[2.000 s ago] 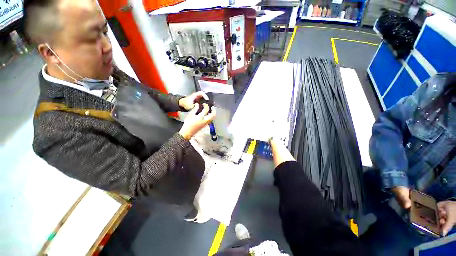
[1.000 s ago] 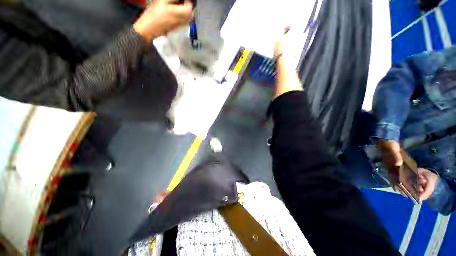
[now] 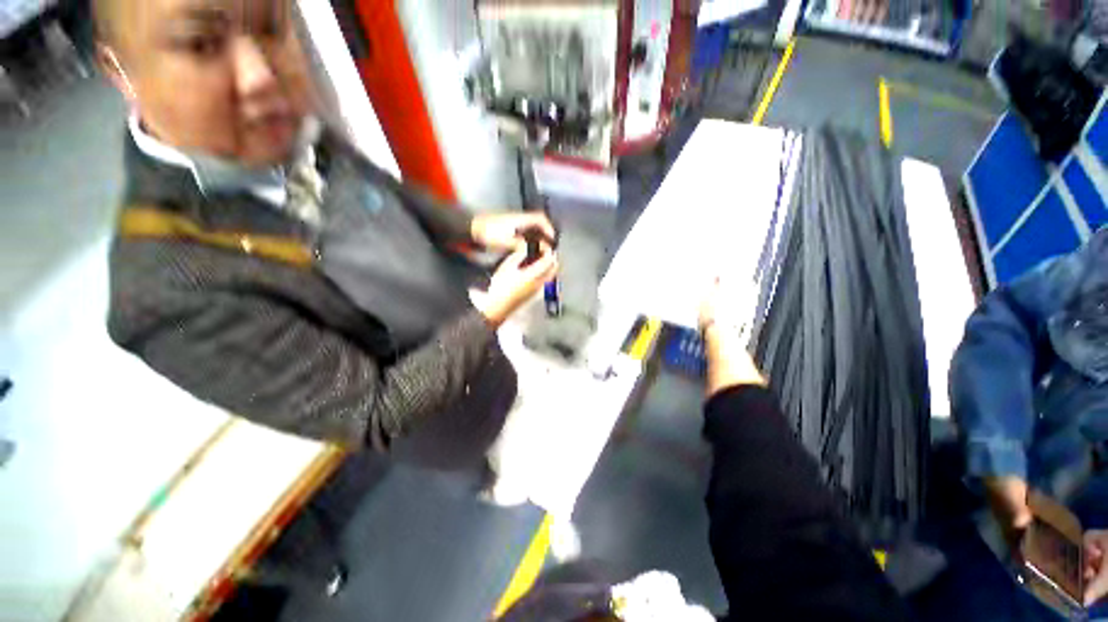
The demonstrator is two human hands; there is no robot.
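My right hand point(image 3: 724, 345), in a black sleeve, reaches over the near end of a long white table point(image 3: 687, 213). It is blurred and washed out against the white top, so its fingers and any hold are unclear. Many long black-grey belt strips point(image 3: 838, 292) lie lengthwise on the table, just right of my hand. My left hand is not in view.
A person in a dark apron stands at the left, both hands around a small dark thing point(image 3: 532, 249). A dark red machine point(image 3: 553, 73) stands behind. At the right, a person in denim holds a smartphone point(image 3: 1052, 559). A wooden-edged tray point(image 3: 273, 516) is at lower left.
The view has swung back up from the floor, and the machine shows again. The aproned person's face has turned toward me. My right hand remains at the table's near end.
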